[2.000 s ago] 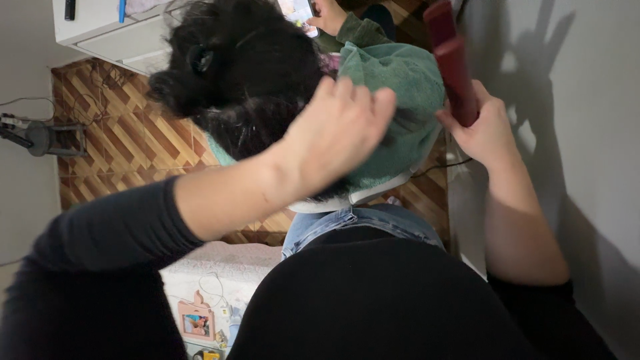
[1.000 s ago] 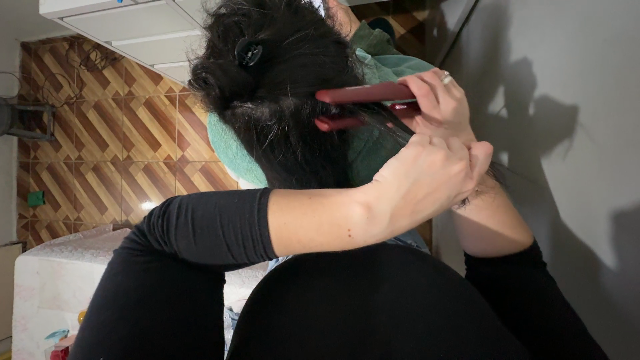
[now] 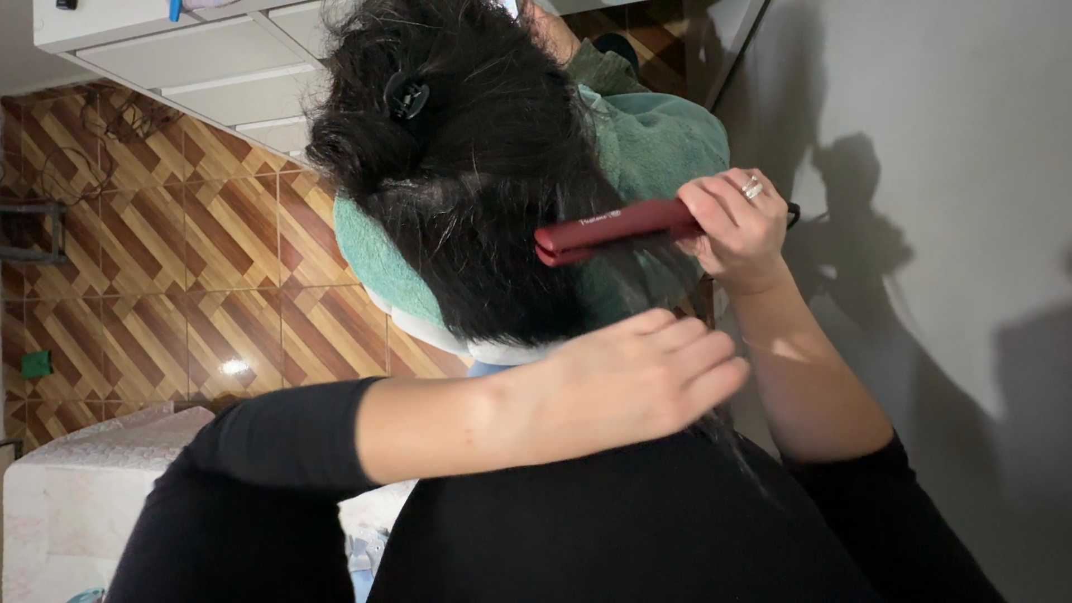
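Note:
A seated person's dark hair [image 3: 494, 193] fills the upper middle, partly pinned up by a black claw clip [image 3: 407, 96]. A green towel [image 3: 666, 146] lies over this person's shoulders. My right hand [image 3: 739, 226] holds a red hair straightener [image 3: 615, 226], its two plates pressed nearly together on a thin strand of hair. Just below the straightener, my left hand [image 3: 653, 368] has its fingers curled round the same strand, whose loose ends hang beneath the hand. The fingertips of my left hand are hidden.
A white drawer unit [image 3: 226, 63] stands at the upper left, with cables [image 3: 126, 117] on the tiled floor [image 3: 234, 251] beside it. A grey wall [image 3: 946, 167] runs along the right. A light cloth-covered surface [image 3: 84, 494] is at the lower left.
Two seconds ago the straightener was held up at the right, away from the hair; now it is on a strand. Since one second ago my left hand has moved down, away from the straightener.

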